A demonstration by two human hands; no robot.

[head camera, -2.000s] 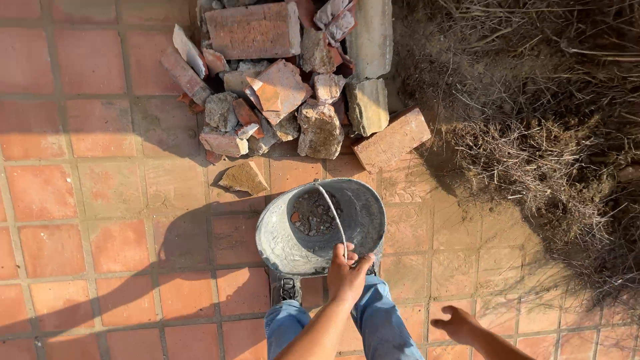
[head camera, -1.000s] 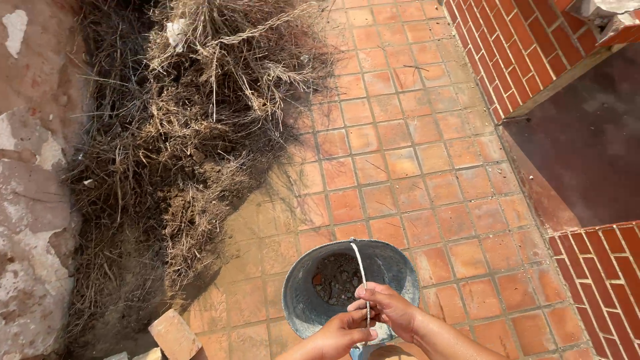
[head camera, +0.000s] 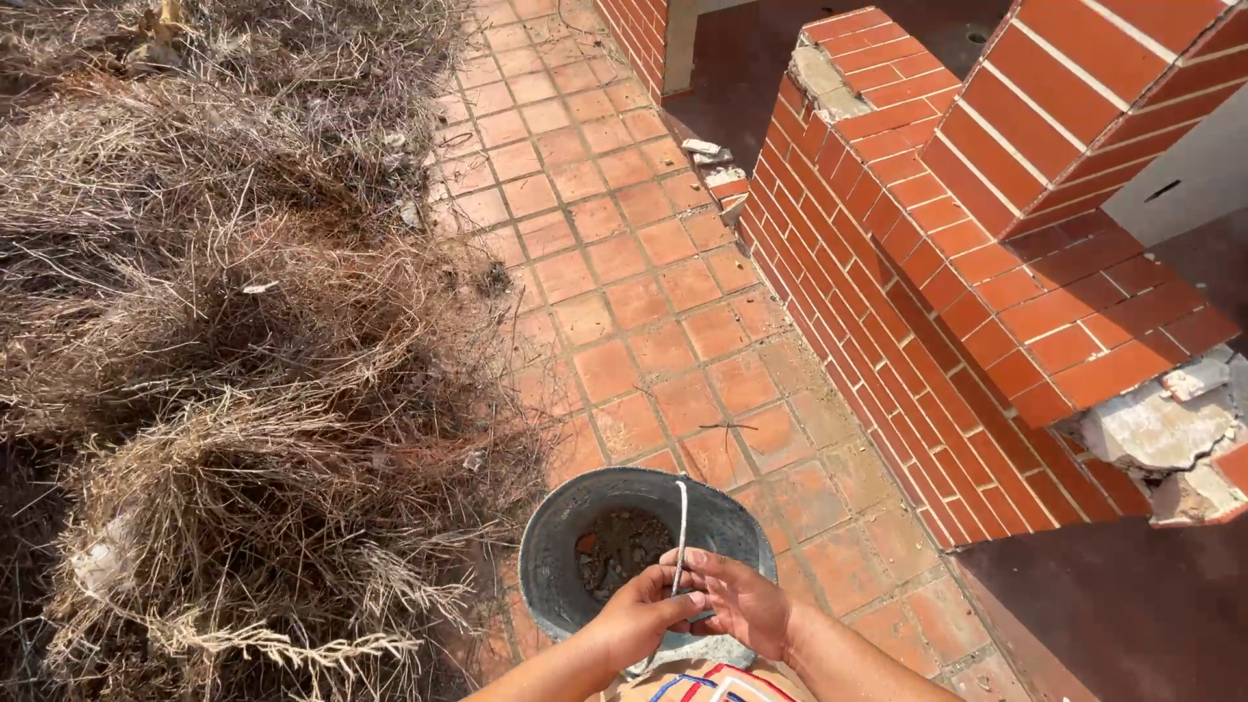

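A grey bucket (head camera: pixel 546 561) with rubble (head camera: pixel 624 546) in its bottom is at the lower centre, in front of my body. Its thin pale handle (head camera: pixel 682 517) stands up across the opening. My left hand (head camera: pixel 648 609) has its fingers closed around the handle from the left. On the other side, my right hand (head camera: pixel 736 597) touches the handle with curled fingers, close against the left one; whether it bears any of the weight cannot be told.
Dry brush (head camera: pixel 263 409) lies heaped along the left of the tiled path (head camera: pixel 634 302). A low brick wall (head camera: pixel 858 322) with a pillar (head camera: pixel 1082 107) and broken masonry (head camera: pixel 1160 419) borders the right. Broken pieces (head camera: pixel 717 166) lie beside the path farther ahead.
The view has swung from the rubble pile to the path and brick wall. Two seconds ago one hand was off the handle; now both are at it.
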